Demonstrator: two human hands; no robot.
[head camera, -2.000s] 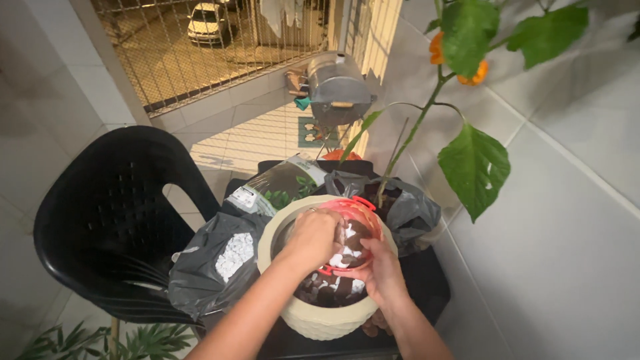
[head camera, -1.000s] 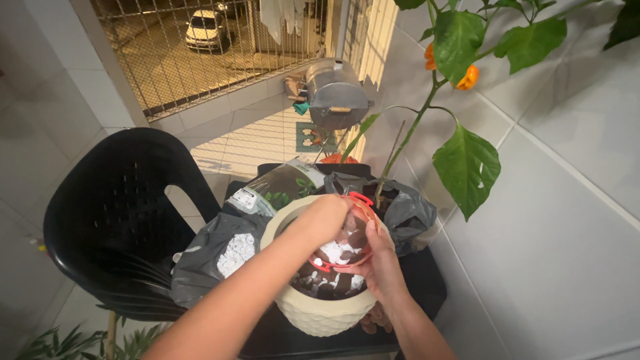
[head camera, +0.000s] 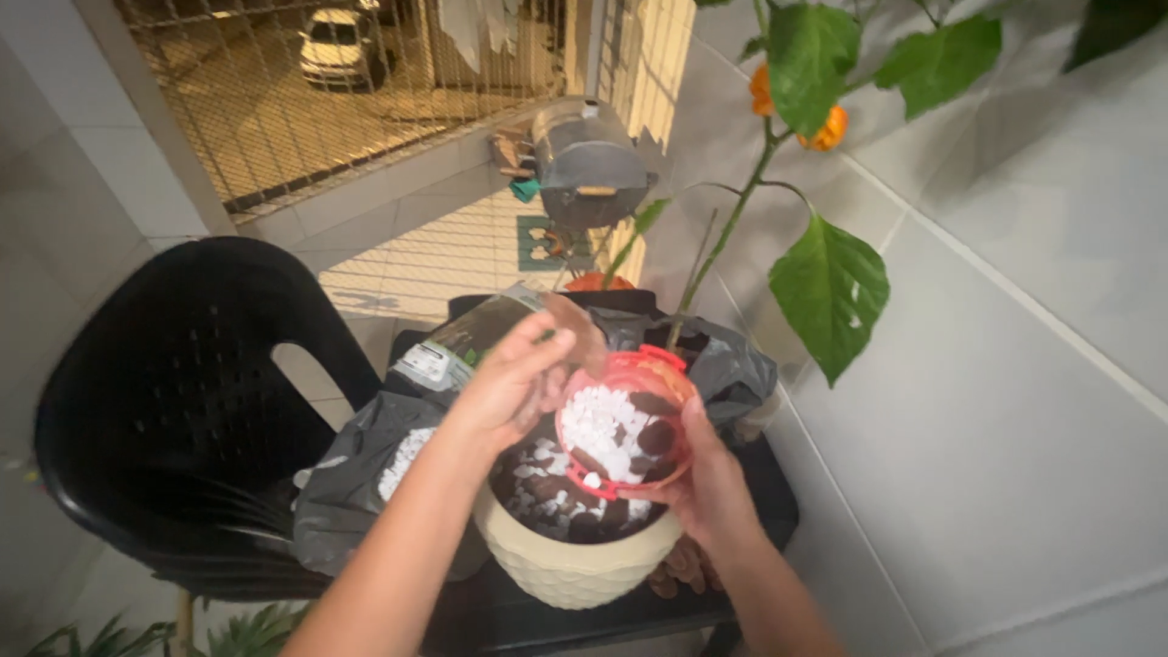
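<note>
My right hand (head camera: 707, 470) holds a red plastic container (head camera: 675, 365) by its right side, tilted over a cream textured plant pot (head camera: 584, 570). Inside the container are white stones (head camera: 604, 429) and dark brown pieces. The pot holds dark material scattered with white bits (head camera: 557, 497). My left hand (head camera: 525, 374) is raised at the container's left edge, fingers apart and slightly blurred, with nothing visible in it. A black plastic bag with white stones (head camera: 406, 461) lies left of the pot, and a printed bag (head camera: 484, 328) stands behind.
A black plastic chair (head camera: 182, 411) is at the left. Behind the pot, a plant with orange peppers (head camera: 826, 128) rises from a black bag (head camera: 739, 365) beside the tiled wall (head camera: 1022, 411). A barrel grill (head camera: 593, 164) stands farther back near the window mesh. Green fronds show at lower left.
My left hand has come out of the red container and moved to its left. The container, still in my right hand, now shows many white stones inside.
</note>
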